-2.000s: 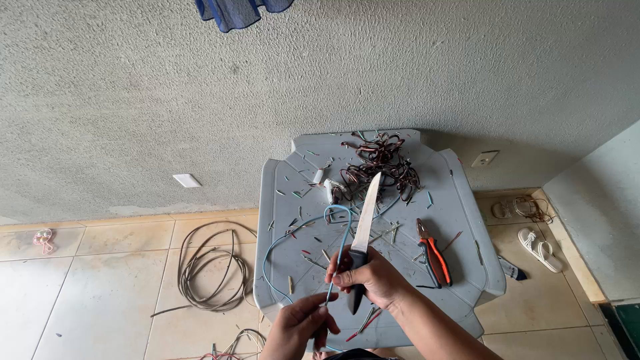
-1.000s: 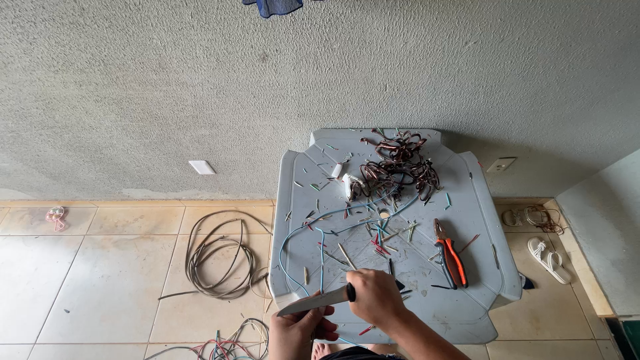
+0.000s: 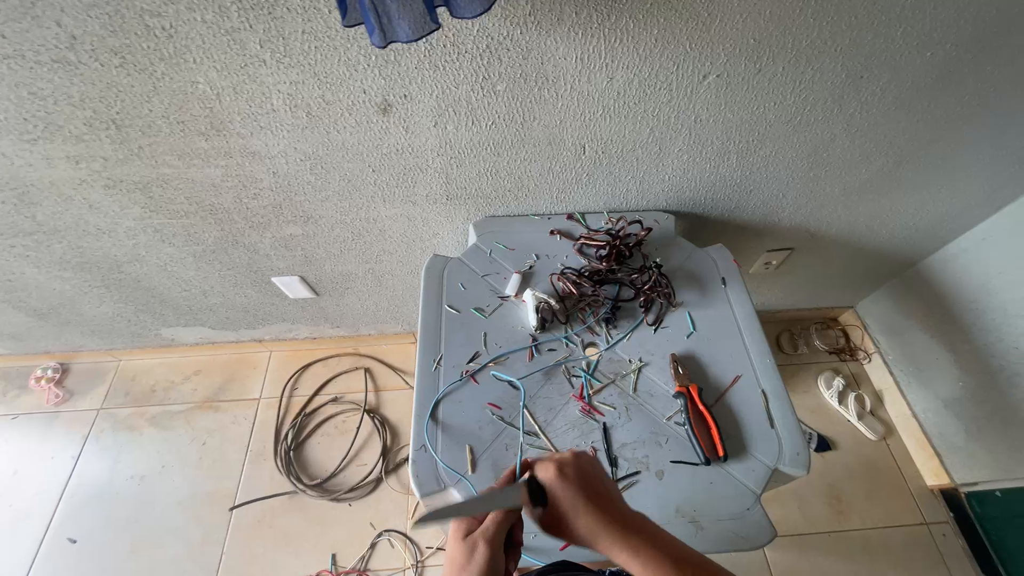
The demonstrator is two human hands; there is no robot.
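My right hand grips the black handle of a kitchen knife, whose blade points left across my left hand. My left hand pinches a light blue insulated wire below the blade; its fingers are partly hidden. The wire loops over the grey plastic table toward a tangle of brown wires. Combination pliers with orange and grey handles lie at the right of the table. Short scraps of coloured insulation are scattered between.
A white cylindrical piece and a white crumpled piece lie beside the tangle. On the tiled floor are a coil of grey cable at left, more loose wires and a white sandal at right. The textured wall stands behind the table.
Two seconds ago the knife pointed upward, with the hands around the blue wire; now its blade lies across toward the left. Both hands have moved lower, close together.
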